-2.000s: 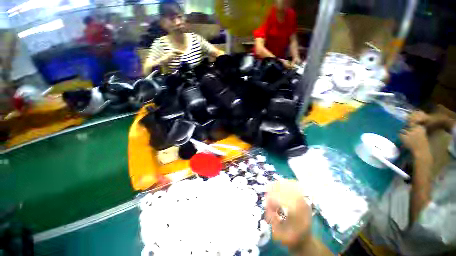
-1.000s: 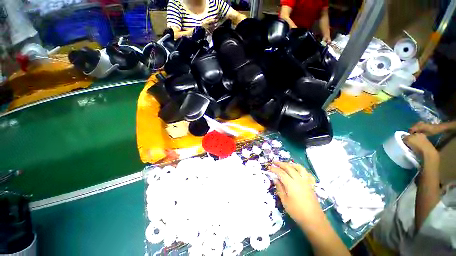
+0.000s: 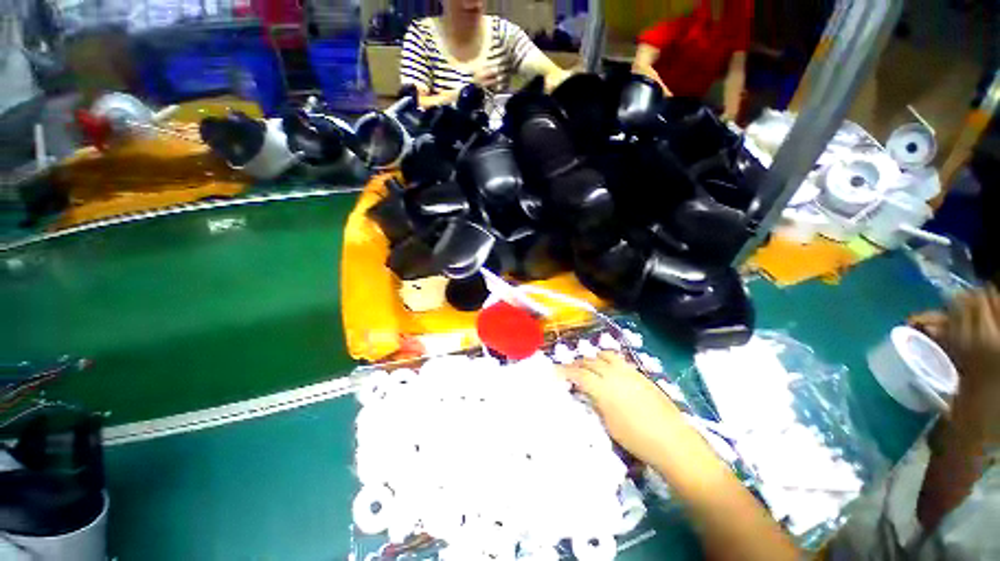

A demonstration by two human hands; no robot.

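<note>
My right hand (image 3: pixel 623 397) reaches in from the lower right, fingers down at the row of small white parts with dark centres (image 3: pixel 592 343). Its fingertips are blurred, so I cannot tell if they grip a part. The loose pile of small white rings (image 3: pixel 483 460) lies left of and below the hand on clear plastic, overexposed in the middle. A red round part (image 3: pixel 510 330) lies at the pile's back edge. My left hand is not in view.
Black brackets (image 3: pixel 581 197) are heaped behind on orange padding (image 3: pixel 370 296). A white housing with black part and wires (image 3: pixel 55 526) is cut off at lower left. A bag of white sticks (image 3: pixel 784 438) lies right. Another person's hands hold a white housing (image 3: pixel 912 368). A metal post rises behind.
My right hand came down from above the bench onto the small parts, and its fingers have since shifted slightly over them. The camera view has also shifted.
</note>
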